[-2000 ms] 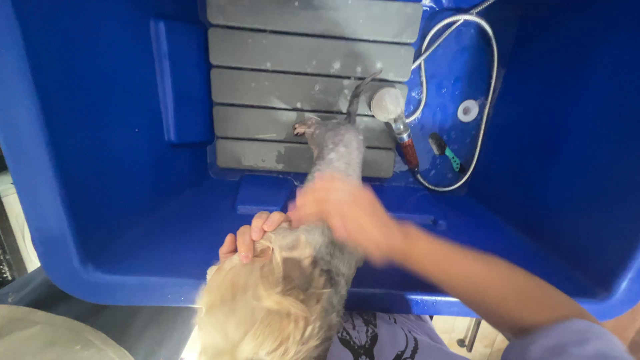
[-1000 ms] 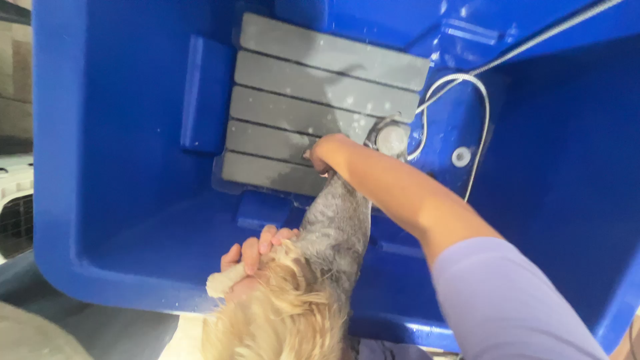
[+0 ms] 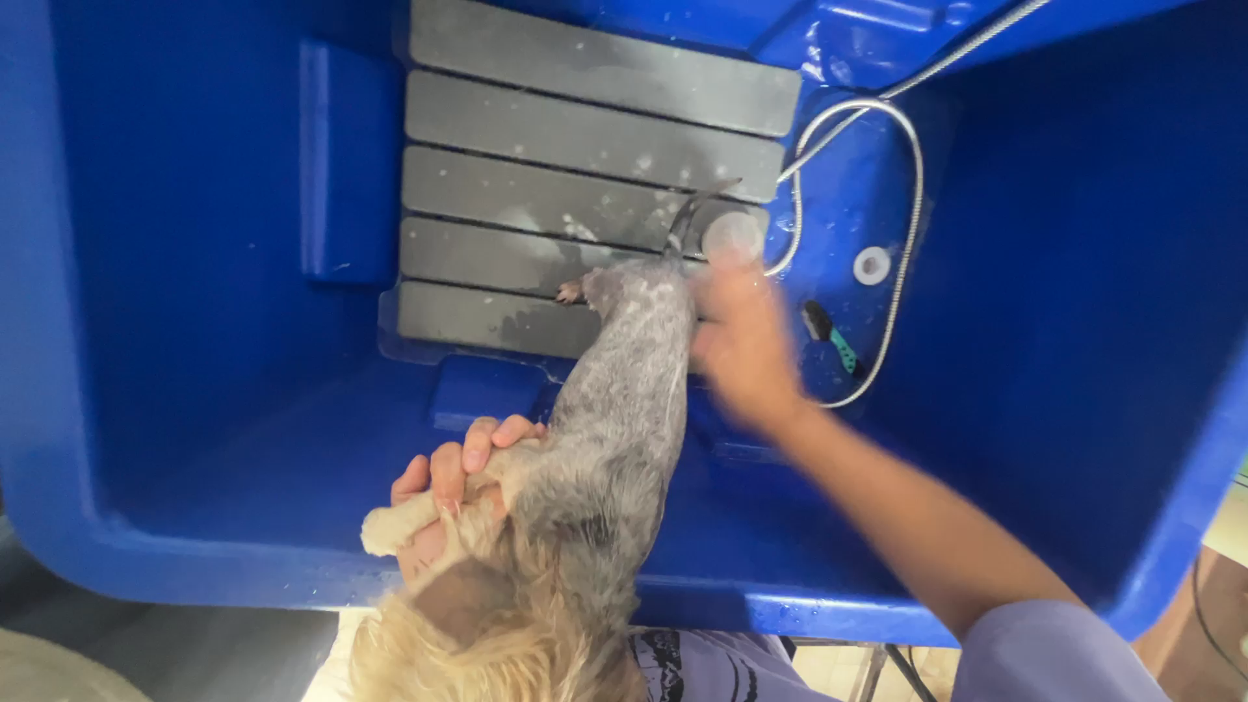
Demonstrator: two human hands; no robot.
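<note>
A small dog [image 3: 624, 419] with a wet, short-coated grey body and a long cream-coloured head stands over the near rim of a blue plastic tub [image 3: 224, 575]. Its hind paw and thin tail are over the grey slatted mat [image 3: 487, 244]. My left hand [image 3: 463, 478] is wrapped around the dog's front leg near the chest, the pale paw sticking out to the left. My right hand [image 3: 746, 341], blurred, is just right of the dog's rump, close to the shower head [image 3: 733, 239]; whether it touches either is unclear.
A metal shower hose [image 3: 916, 195] loops along the tub's right side. Inside the loop are a round white drain fitting [image 3: 871, 264] and a brush with a teal handle [image 3: 840, 346]. The tub's walls rise on both sides.
My right hand has moved from the dog's hind end, by the paw, to the right beside the rump and shower head. My left hand stays at the front leg.
</note>
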